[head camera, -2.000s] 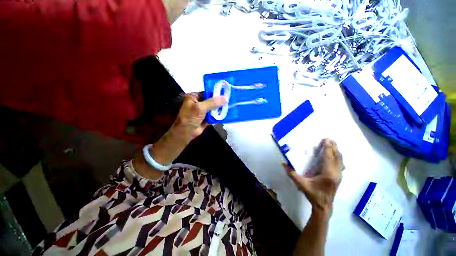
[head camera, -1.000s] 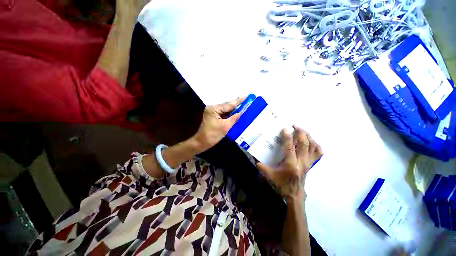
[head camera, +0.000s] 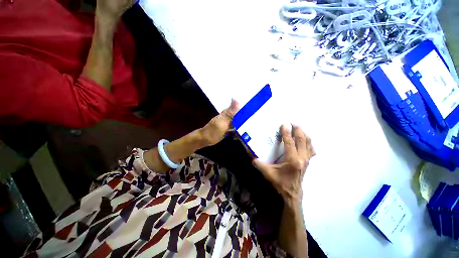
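A white-faced retail box with a blue end lies near the table's dark edge. My right hand lies over its right part, thumb at the near edge and fingers on the white face. My left hand is at the box's blue end, thumb raised and fingers partly hidden at the edge; whether it grips the box is hard to tell. The inner tray and cable do not show.
A tangled cable pile lies at the far side. Flat box blanks overlap at the right. A single box and a row of finished boxes are at lower right, near a yellowish ring. A person in red is at left.
The blue tray with the cable, first in my left hand, went to the box's open end and is now out of sight. The box moved left toward the table edge. The person's red sleeve shifted left.
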